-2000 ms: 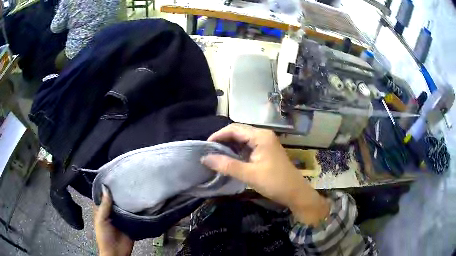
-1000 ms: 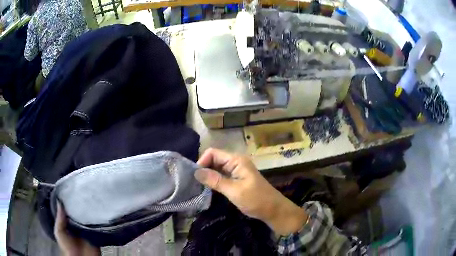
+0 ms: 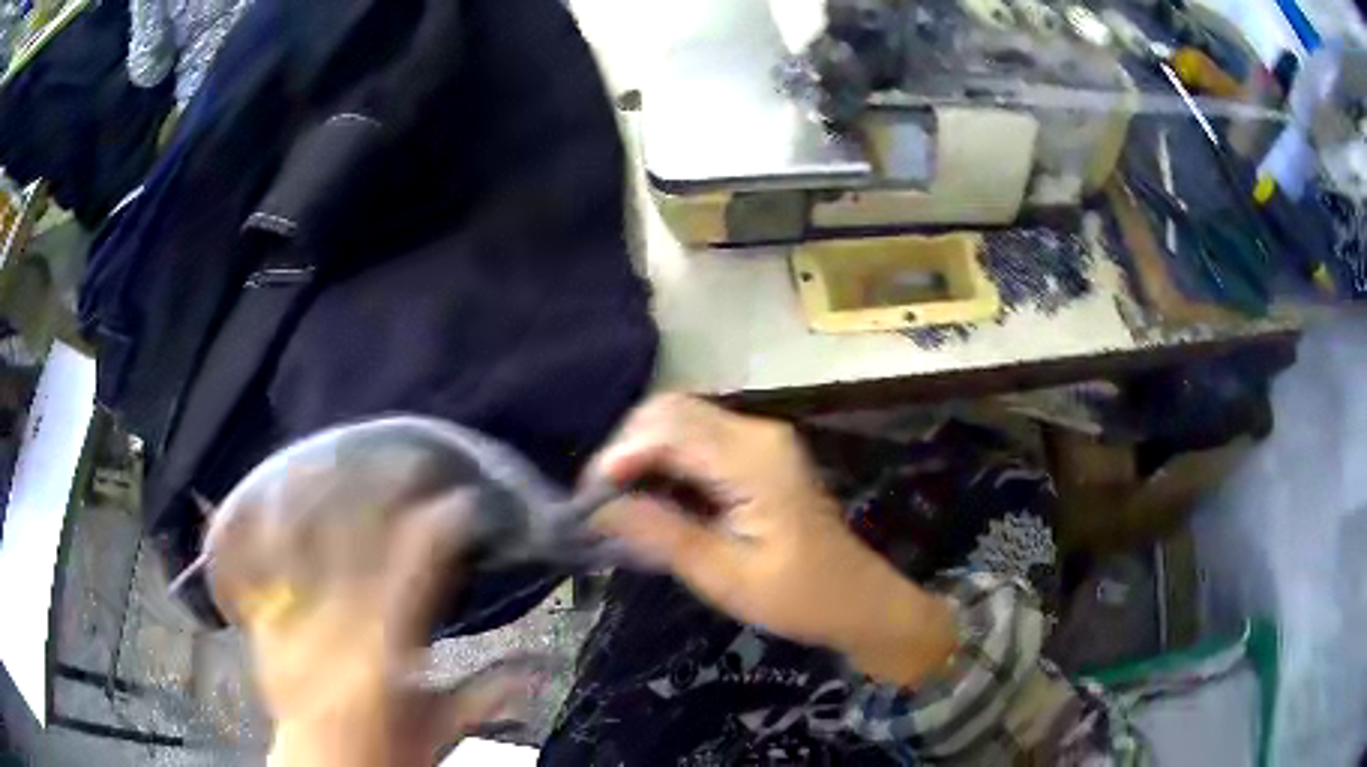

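Note:
A large dark navy garment (image 3: pixel 480 285) with short pale stitch lines lies over the table's left part and hangs towards the lap. Its grey wrong side, with a corded edge (image 3: pixel 435 432), faces up at the near end. My left hand (image 3: pixel 338 599) is blurred and lies over this grey part; its fingertips are hard to make out. My right hand (image 3: pixel 735 525) pinches the right end of the edge between thumb and fingers.
The overlock machine (image 3: pixel 982 165) stands beyond the table's front edge. A yellow tray (image 3: pixel 900 285) sits below it, with dark trimmings (image 3: pixel 1042 267) beside. Dark-handled scissors (image 3: pixel 1207 225) lie at right. A green-rimmed basket (image 3: pixel 1267 674) is low right. Part of a person (image 3: pixel 188 38) shows top left.
My left hand has moved from under the grey part's left end to over it. My right hand still pinches the edge. The view has tilted down, so the machine sits higher.

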